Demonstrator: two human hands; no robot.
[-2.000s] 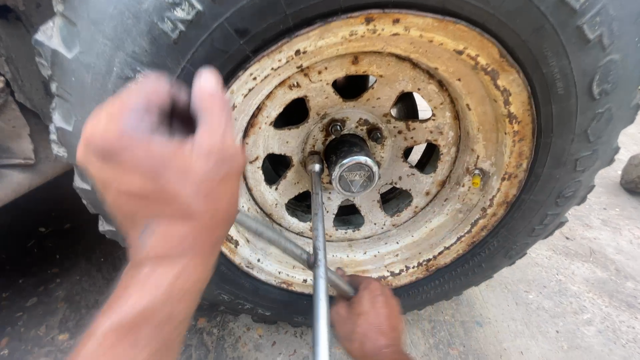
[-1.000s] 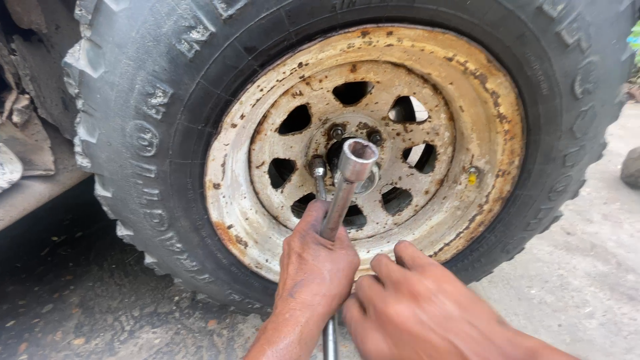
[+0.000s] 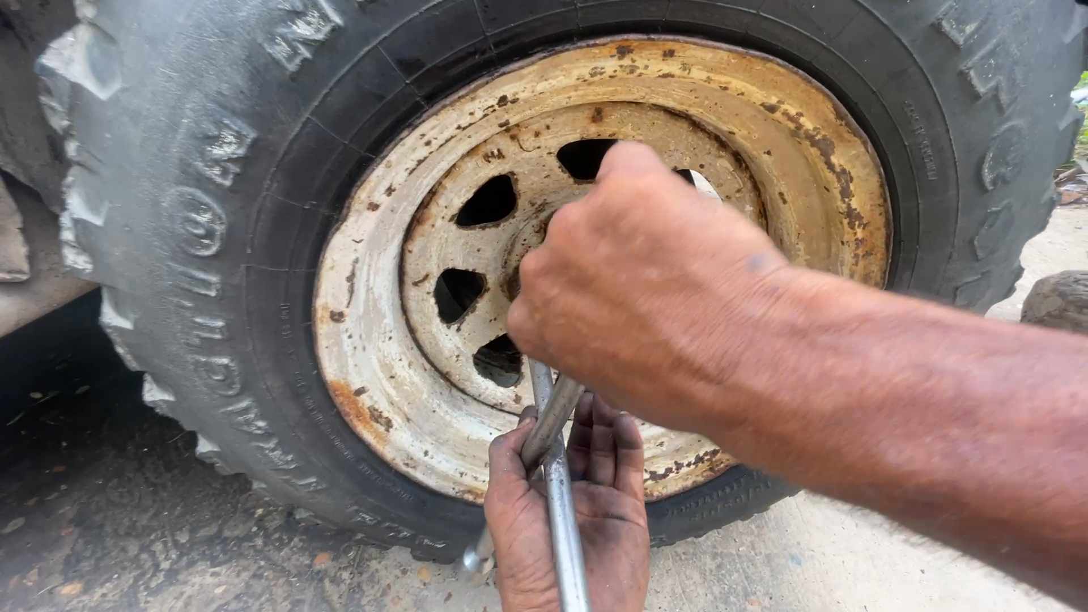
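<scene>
A four-way metal lug wrench [image 3: 563,501] stands out from the rusty off-white steel wheel [image 3: 365,280], its bars crossing in front of the lower rim. My left hand [image 3: 586,518], palm up and fingers partly curled, cradles the wrench where the bars cross, with the thumb at the left. Above it, my right hand [image 3: 633,272] is closed over the upper end of one bar, slightly blurred, with its fingertips out of sight. The hub and lug nuts are hidden behind my right hand, as is the far end of the wrench.
A black off-road tire [image 3: 195,255] with raised lettering surrounds the wheel. Worn vehicle bodywork [image 3: 42,255] is at the left. Below lies rough, stained concrete ground [image 3: 280,544]. A rounded stone-like object [image 3: 1058,302] sits at the right edge.
My right hand has moved up in front of the hub from beside the left hand. My left hand now shows its palm under the crossing bars. The wrench has turned; its raised socket is no longer visible.
</scene>
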